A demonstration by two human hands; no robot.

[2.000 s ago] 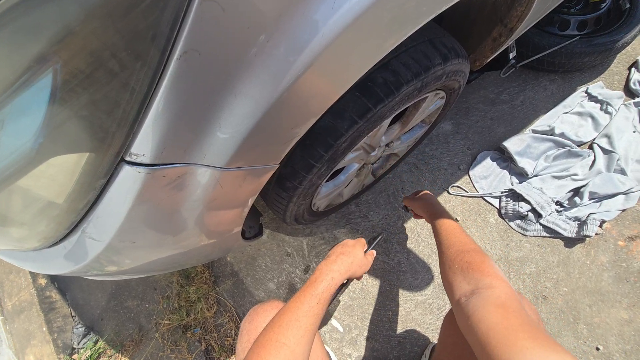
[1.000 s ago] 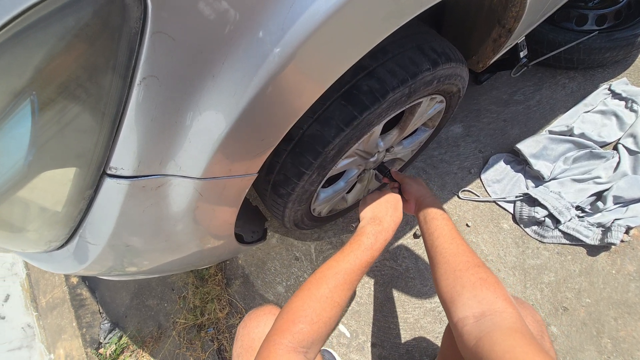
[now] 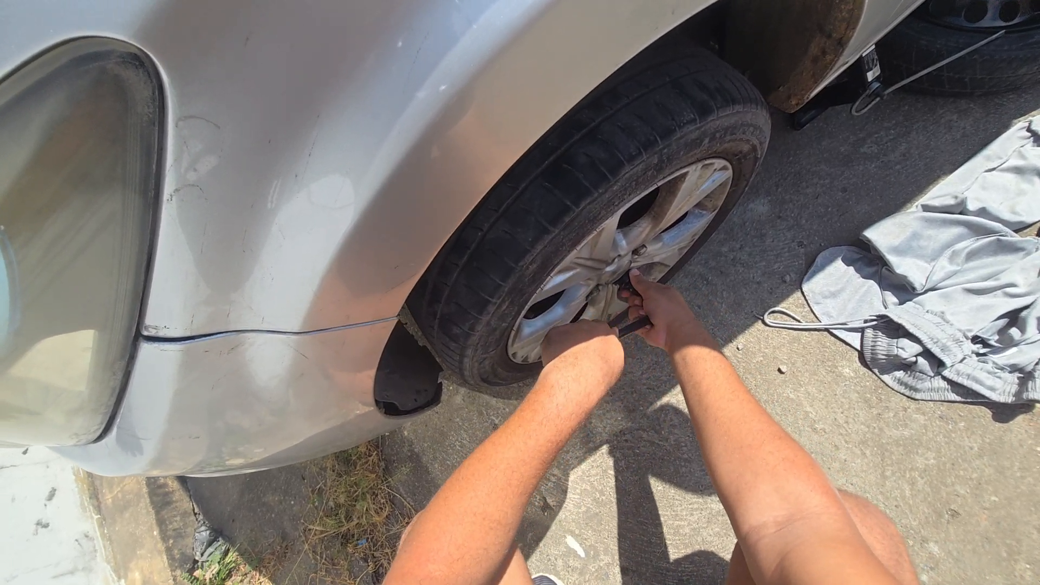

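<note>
My left hand (image 3: 583, 351) is closed around the handle of a dark lug wrench (image 3: 634, 325) at the lower part of the car's alloy wheel (image 3: 605, 252). At the wrench's head, close against the wheel's hub area, is my right hand (image 3: 656, 307), its fingers wrapped on the tool. The wrench's end at the wheel is mostly hidden by my fingers, so its exact seat cannot be told. A black tire (image 3: 520, 236) surrounds the wheel, which sits under the silver fender (image 3: 325, 179).
Grey drawstring shorts (image 3: 959, 268) lie on the concrete at right. A jack (image 3: 837, 93) with a thin metal rod (image 3: 942, 61) is under the car's side, near another wheel (image 3: 967, 57). Dry grass (image 3: 349, 504) and a curb (image 3: 134, 520) are at lower left.
Two seconds ago my hands were apart below the wheel, with a tool in the left one. Both have moved up to the wheel and are now together on the wrench.
</note>
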